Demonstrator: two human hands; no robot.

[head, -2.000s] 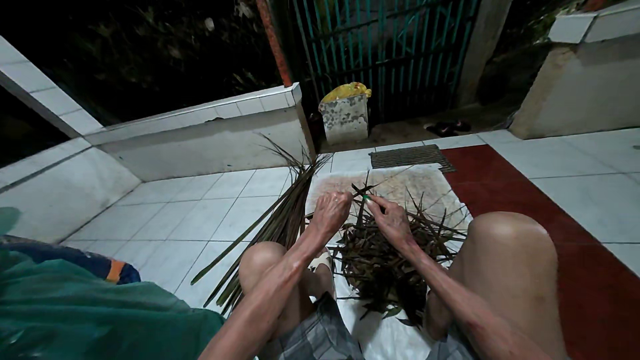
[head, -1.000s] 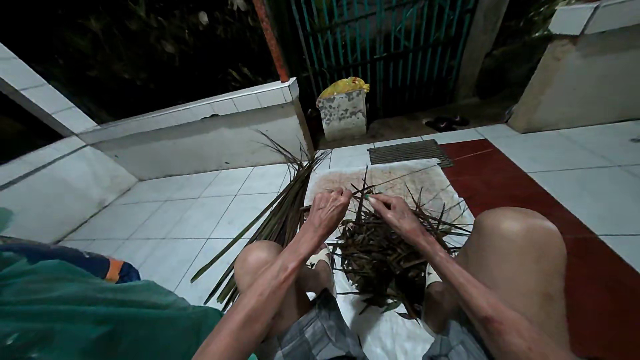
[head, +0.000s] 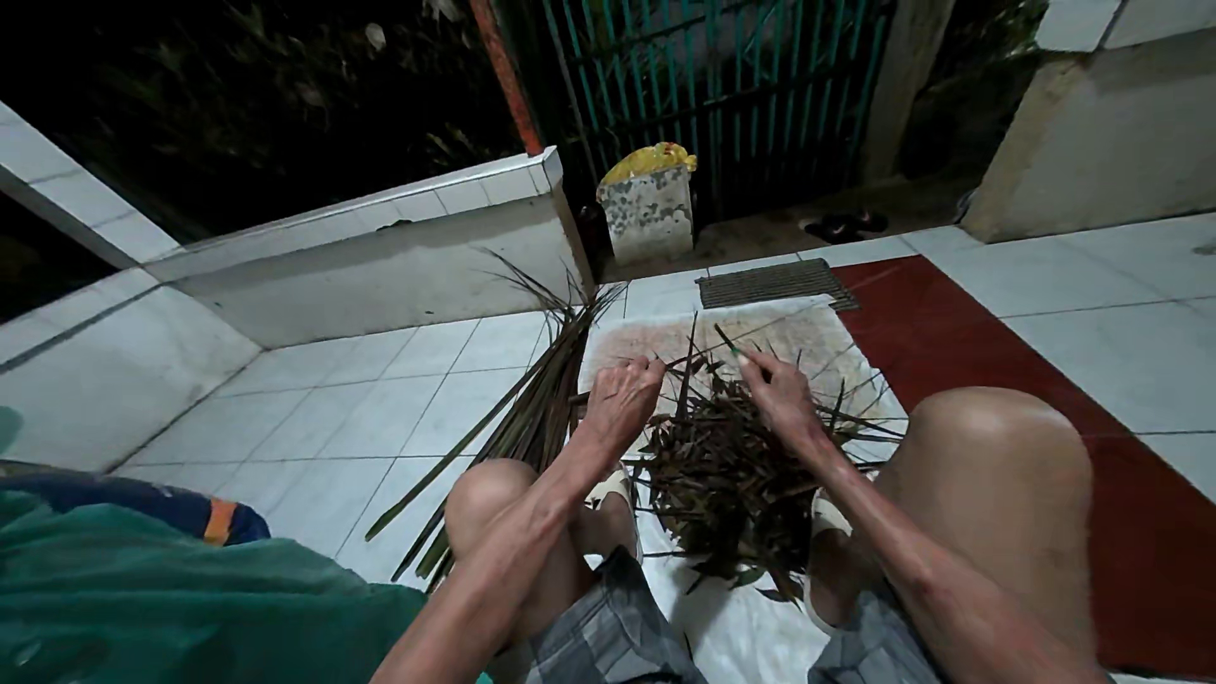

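Note:
My left hand point(head: 622, 391) is closed on a thin dark leaf strip that runs out toward the right. In my right hand point(head: 779, 389) is a small knife with a dark narrow blade point(head: 725, 337) and a bit of green near the fingers; it points up and left. The hands are apart, above a heap of dark cut leaf pieces point(head: 731, 475) lying on a stained white cloth point(head: 646, 337) between my feet. Long palm-like leaves point(head: 541, 404) lie in a bundle left of the cloth, beside my left knee.
A ribbed mat point(head: 774, 283) touches the cloth's far edge. Beyond stand a concrete block with a yellow cover point(head: 651, 214) and a green barred gate point(head: 712, 85). Dark slippers point(head: 844, 226) lie near it. Green fabric point(head: 180, 598) is at lower left, a low wall point(head: 380, 275) behind the leaves.
My hands, close together two seconds ago, are now farther apart. The knife, hard to make out one second ago, now shows above my right hand.

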